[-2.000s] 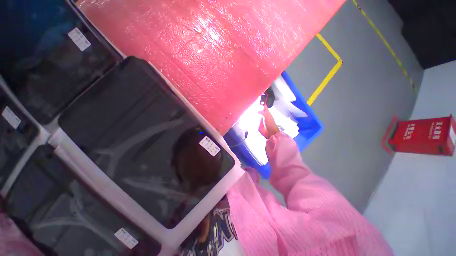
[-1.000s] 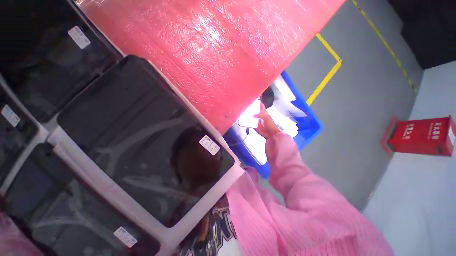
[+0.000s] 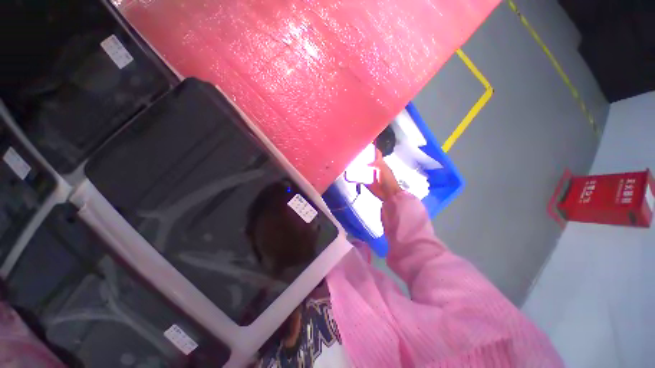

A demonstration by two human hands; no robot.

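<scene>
Several dark, glossy tablets (image 3: 208,194) lie in a pale tray (image 3: 287,291) at the left, screens up and unlit, with small white labels near their corners. My right hand (image 3: 385,180) is small and overexposed at the blue bin (image 3: 447,188). Its fingers are at the edge of a brightly lit white rectangle (image 3: 361,167); glare hides whether they grip it. A round black item (image 3: 386,141) and bright white sheets (image 3: 413,176) are in the bin. My left hand is not in view; only pink cloth shows at the lower left corner.
A shiny red-pink bench surface (image 3: 302,79) runs between the tablets and the bin. Grey floor with yellow lines (image 3: 470,118) lies beyond. A red box with white print (image 3: 607,198) stands by the pale wall at the right. A dark object is at the upper right.
My right hand stays at the bin, with its fingers slightly shifted on the lit area. Less of the black item is covered than two seconds ago. The tablets have not moved.
</scene>
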